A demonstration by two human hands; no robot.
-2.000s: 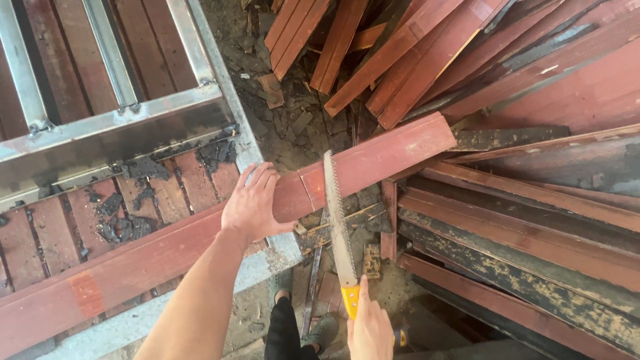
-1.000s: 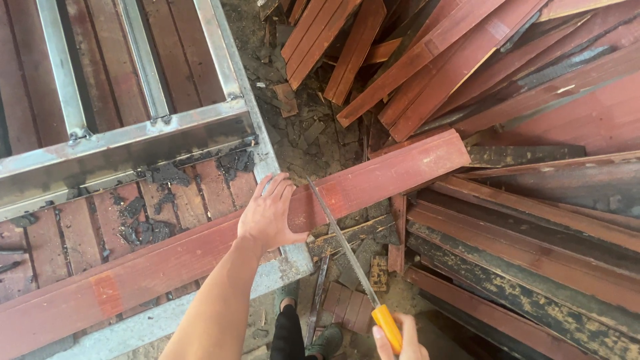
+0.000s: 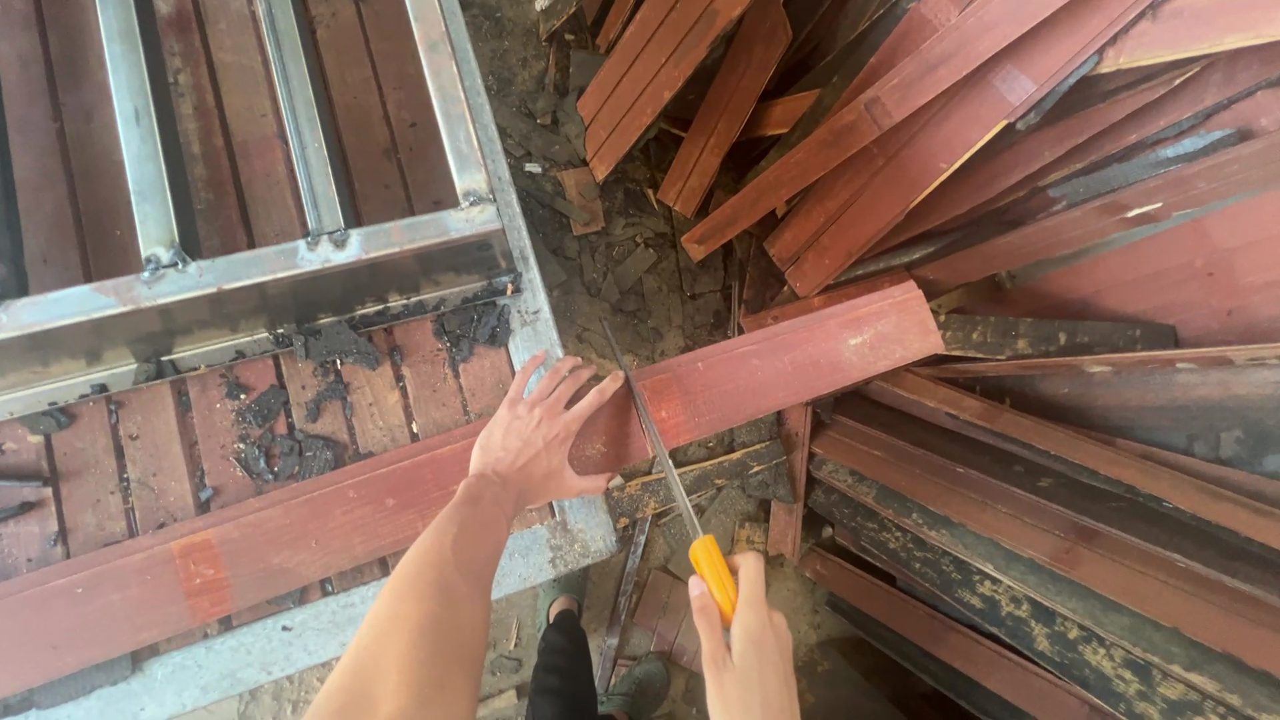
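Note:
A long reddish wooden board point(image 3: 330, 515) lies slantwise over the slatted bench top, its right end reaching out past the metal edge. My left hand point(image 3: 540, 430) presses on the board near that edge, fingers spread. My right hand point(image 3: 740, 630) grips the yellow handle of a hand saw point(image 3: 665, 455). The blade is seen nearly edge-on and crosses the board just right of my left hand, its tip beyond the far edge. How deep the teeth sit in the wood cannot be told.
A welded steel frame point(image 3: 300, 250) stands on the slats, with black flakes point(image 3: 290, 450) beside it. Reddish boards point(image 3: 890, 150) are heaped at upper right, and more boards point(image 3: 1040, 510) are stacked at right. Wood scraps point(image 3: 630, 270) litter the ground. My feet show below the bench corner.
Two seconds ago the saw's broad face showed above the board; now its blade lies edge-on across it. My left hand stays on the board.

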